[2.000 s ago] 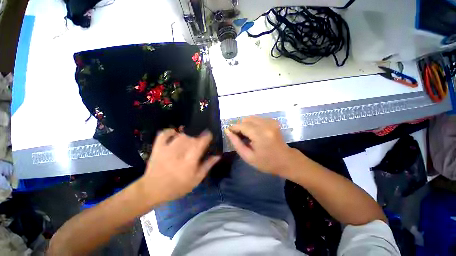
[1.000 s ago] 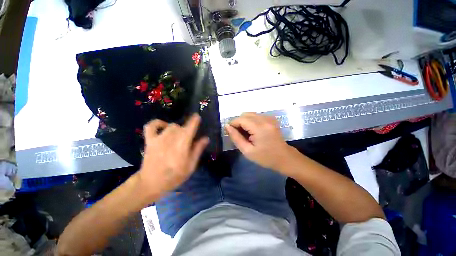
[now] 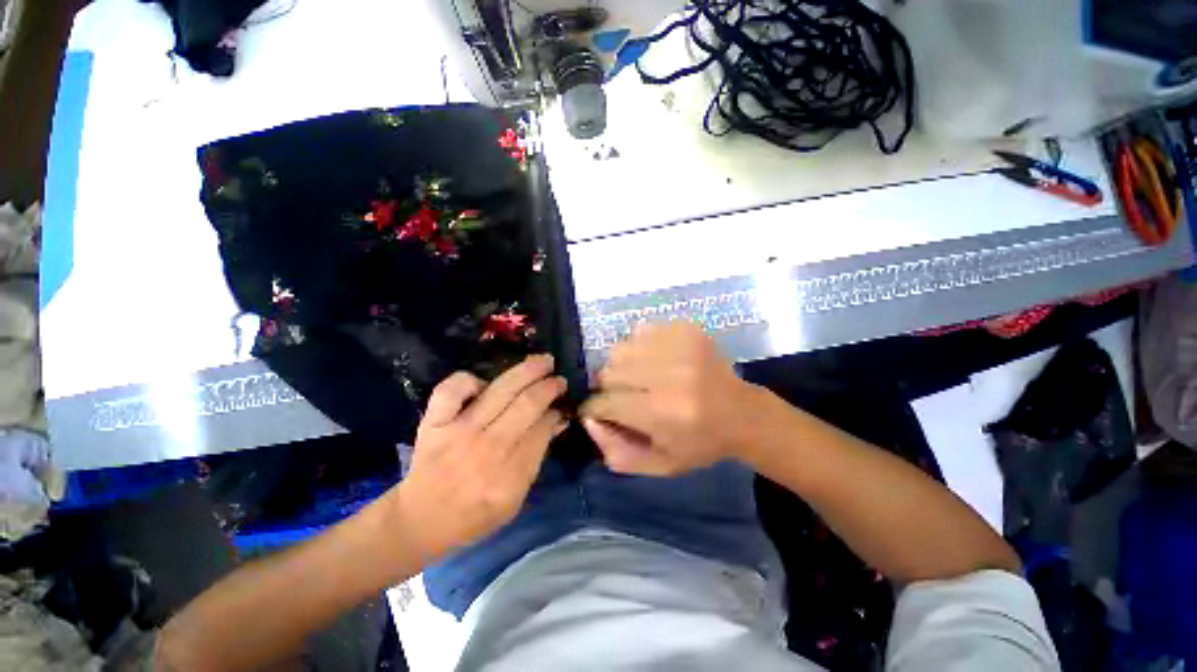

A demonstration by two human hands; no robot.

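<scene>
The black garment piece (image 3: 341, 210) with red flowers lies on the white machine table, its upper right corner at the presser foot (image 3: 525, 112). A narrow plain black edge (image 3: 562, 289) runs down its right side toward me. My left hand (image 3: 486, 453) is on the lower right part of the piece, fingertips closed on the cloth beside that edge. My right hand (image 3: 670, 400) pinches the same edge from the right, just in front of the table's front rim. The fingertips of both hands nearly touch; the cloth under them is partly hidden.
A tangled heap of black cord (image 3: 814, 72) lies right of the tension knob (image 3: 582, 105). Thread snips (image 3: 1050, 180) and orange-handled scissors (image 3: 1145, 190) are at the right. A black bundle (image 3: 208, 33) lies upper left. The ruler (image 3: 893, 289) runs along the front edge.
My left hand has come down onto the cloth, and its fingers have closed beside the edge. My right hand has moved slightly down and left onto the edge. The black edge now lies folded and straighter.
</scene>
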